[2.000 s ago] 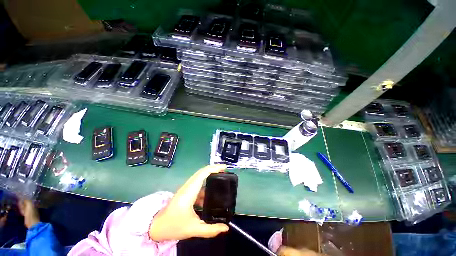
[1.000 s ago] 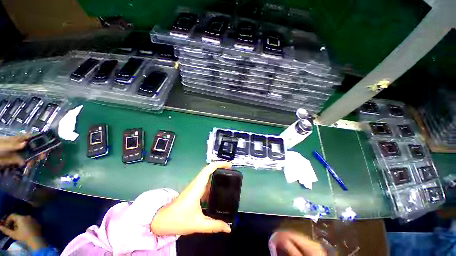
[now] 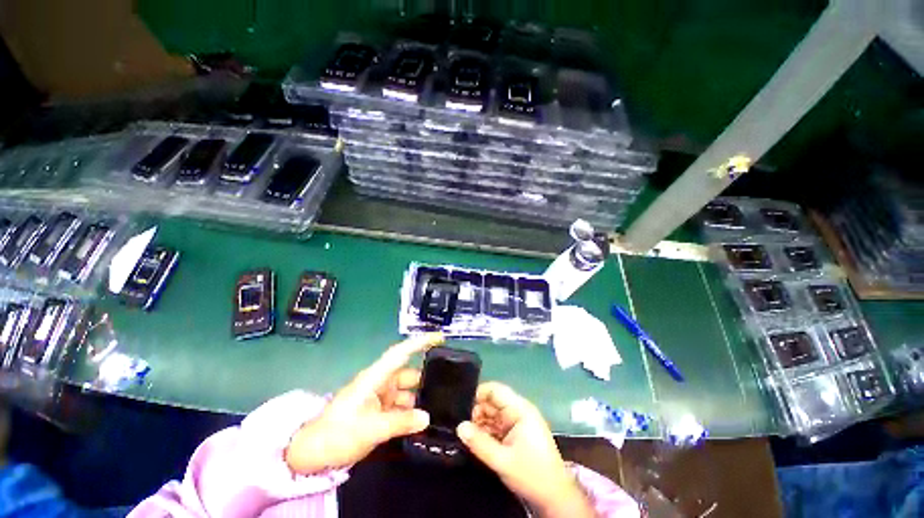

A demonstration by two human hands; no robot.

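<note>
My left hand (image 3: 360, 415) and my right hand (image 3: 517, 445) hold a black mobile phone (image 3: 449, 390) upright between them, over the bench's front edge. A dark piece shows over the phone's upper part, with keys visible at its lower end; where the two meet is hard to tell. My left fingers grip its left side and my right thumb presses near its lower right. Behind the phone, a small parts tray (image 3: 476, 329) holds several black covers, one lying over the left end.
Two phones (image 3: 253, 304) lie left of centre; another phone (image 3: 152, 278) lies beside a white cloth. The solvent bottle (image 3: 575, 265), wiping cloth (image 3: 586, 344) and blue pen (image 3: 646, 342) are right of the small tray. Stacked trays (image 3: 476, 152) stand behind; right-hand trays (image 3: 800, 379) lie beyond the pen.
My right hand has come up from the lower right, without the rod tool seen earlier, and now grips the phone. The leftmost loose phone has moved left to the cloth. The neighbour's hands have left the tray.
</note>
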